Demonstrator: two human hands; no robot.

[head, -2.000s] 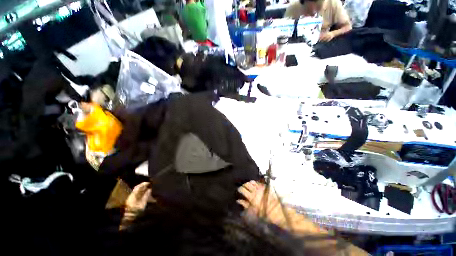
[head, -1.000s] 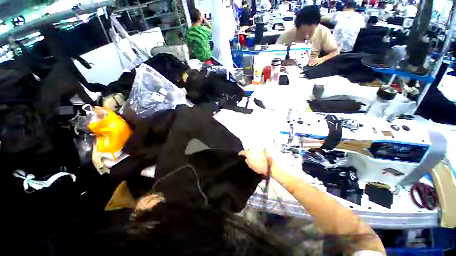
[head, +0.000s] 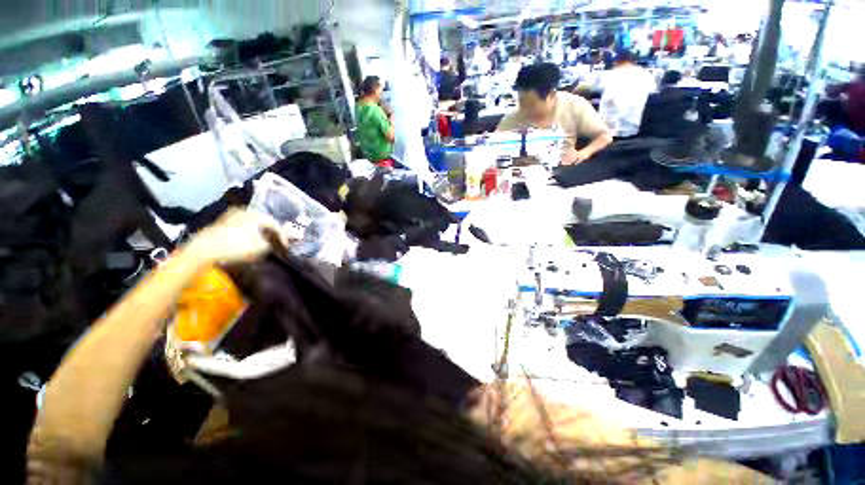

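Observation:
A dark garment piece [head: 370,327] hangs raised and blurred between my hands at centre left. My left hand [head: 248,237] is lifted at upper left, its fingers closed on the garment's edge. My right hand [head: 488,405] is low at centre, blurred and partly hidden by strands in front; its fingers cannot be made out. The white sewing machine [head: 654,284] stands to the right, a black fabric strip [head: 613,284] draped over its head. Black labels [head: 631,368] lie under its arm, with a flat dark square [head: 713,396] beside them.
Red-handled scissors [head: 799,389] lie at the machine's right end. An orange bag [head: 207,305] and a clear plastic bag [head: 299,216] lie at left among dark cloth. A person in beige [head: 574,121] sits across the table; another in green [head: 374,128] is further back.
My left hand has risen from the lower left to the upper left, lifting the garment's edge. My right hand has moved lower. The view has shifted upward.

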